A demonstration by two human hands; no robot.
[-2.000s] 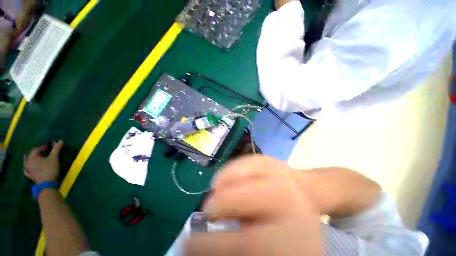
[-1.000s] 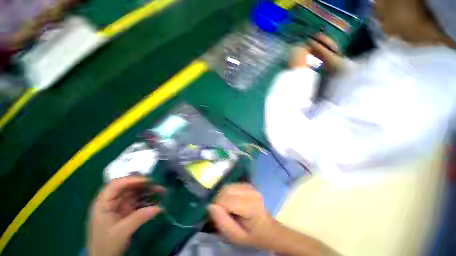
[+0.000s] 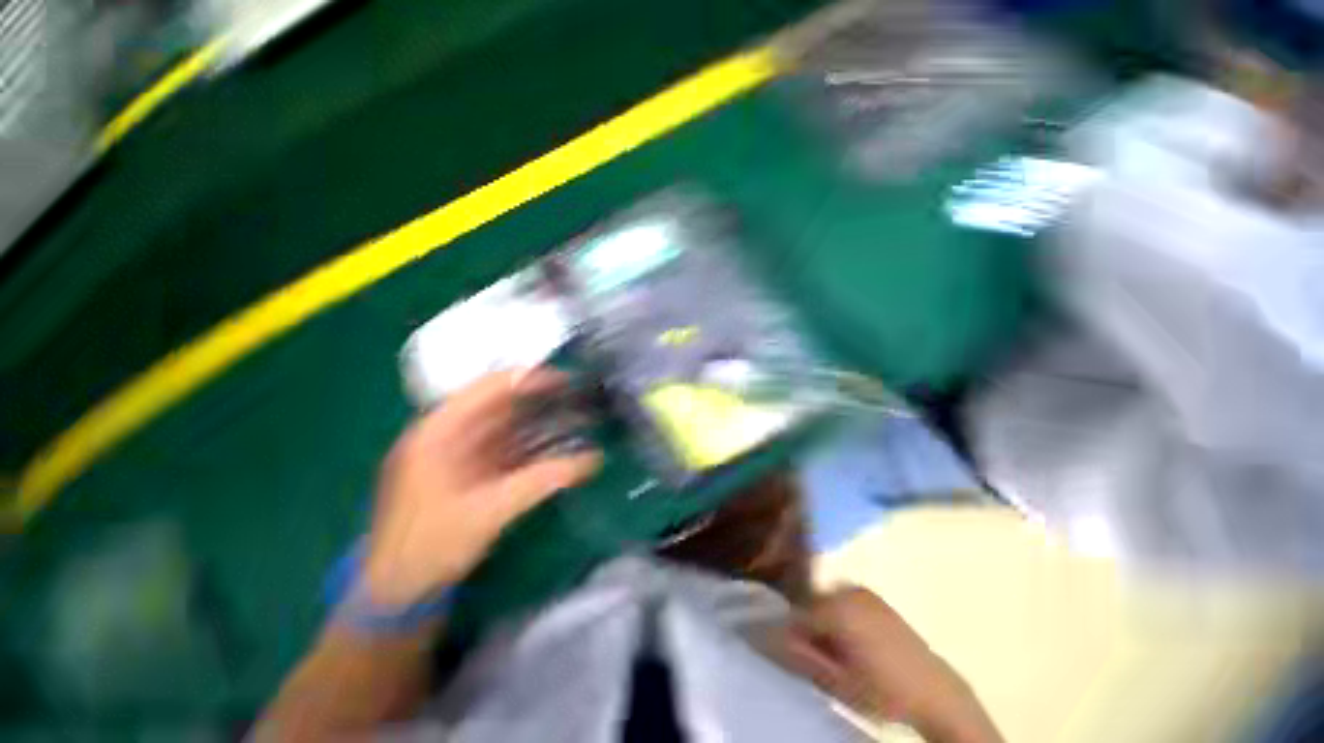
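Note:
The frame is strongly blurred. My left hand point(image 3: 450, 486), with a blue wrist band point(image 3: 381, 592), is left of centre. Its thumb and fingers are closed around a small dark unit point(image 3: 549, 431), beside the controller. My right hand point(image 3: 857, 646) is low and right of centre, near my body, with fingers curled; whether it holds anything is unclear. The grey dispenser controller point(image 3: 697, 298) lies on the green bench with a yellow note point(image 3: 707, 424) at its near end. A pale blurred shape on it may be the syringe. White wiping paper point(image 3: 487, 341) lies to its left.
A clear blister tray point(image 3: 929, 102) lies at the upper right. A neighbour's pale sleeve point(image 3: 1162, 363) fills the right side. Yellow tape point(image 3: 407, 240) crosses the green bench. A blurred pale item point(image 3: 124, 610) lies at the lower left. A white rack edge shows at the top left.
The view has swung, shifting the bench items right. My left hand came back from the far left to hold the dark unit near the controller. My right hand has moved lower, towards my body.

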